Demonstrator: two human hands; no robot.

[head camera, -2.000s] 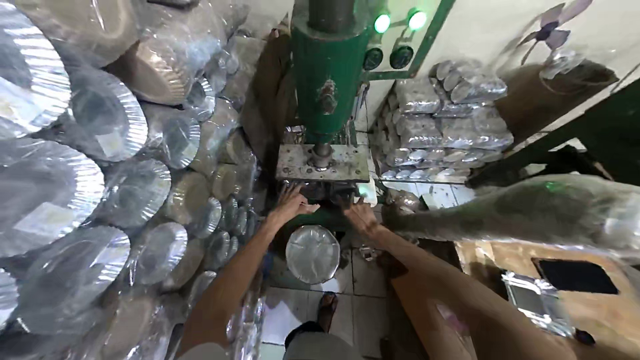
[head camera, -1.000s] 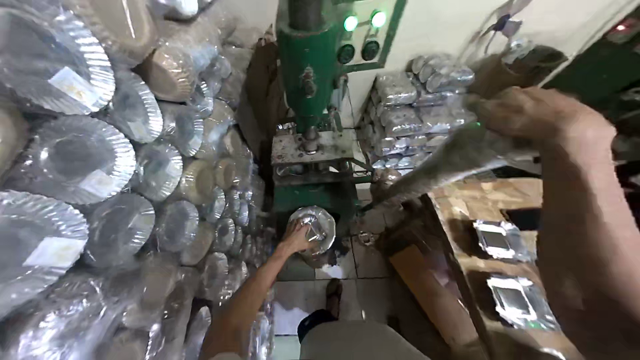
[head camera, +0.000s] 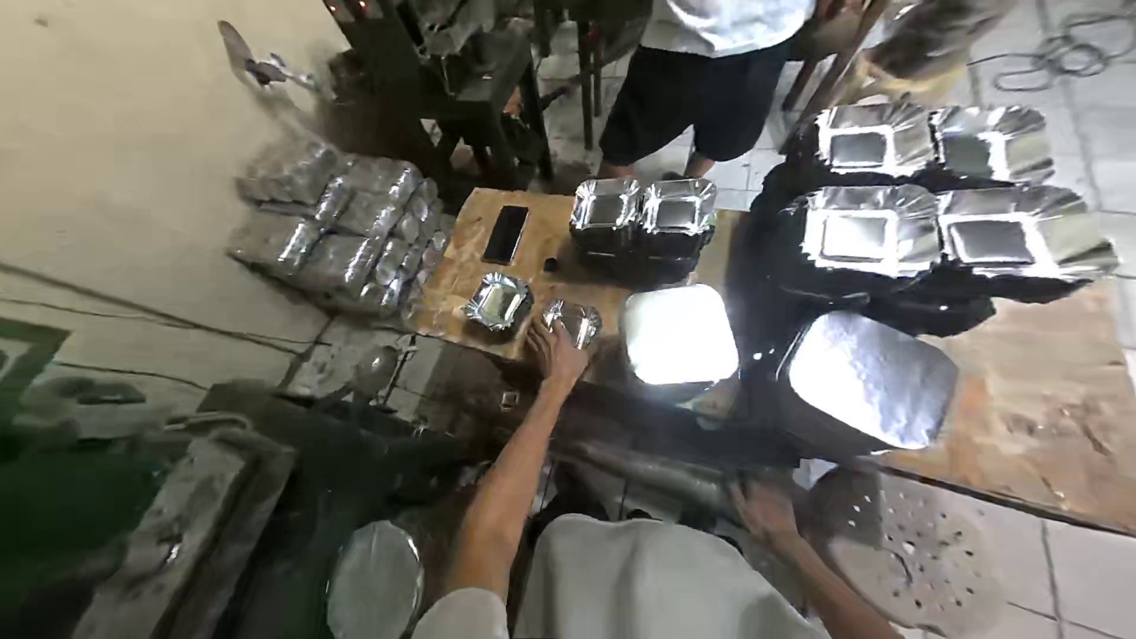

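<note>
My left hand (head camera: pixel 557 353) reaches to the near edge of the wooden table, its fingers on a small foil container (head camera: pixel 572 321). Just left of it stands another square foil container (head camera: pixel 499 302). My right hand (head camera: pixel 765 510) is low, beside a long grey plastic-wrapped roll (head camera: pixel 648 470) below the table edge; blur hides whether it touches the roll. Foil sheet stacks (head camera: pixel 680 335) (head camera: pixel 874 377) lie farther right, with stacked foil trays (head camera: pixel 603 209) behind them. A round foil disc stack (head camera: pixel 374 581) is at the lower left.
A phone (head camera: pixel 506 234) lies on the wooden table (head camera: pixel 1056 426). More foil trays (head camera: pixel 874 231) stand at the right. Wrapped bundles (head camera: pixel 346 222) are piled by the wall. A person in dark shorts (head camera: pixel 697 98) stands across the table. Green machinery (head camera: pixel 80 497) is at the left, a perforated round stool (head camera: pixel 901 550) at the lower right.
The view has swung right from the green press to the table. My left hand has gone from the round foil piece at the press to the table; my right hand has come down from its raised position.
</note>
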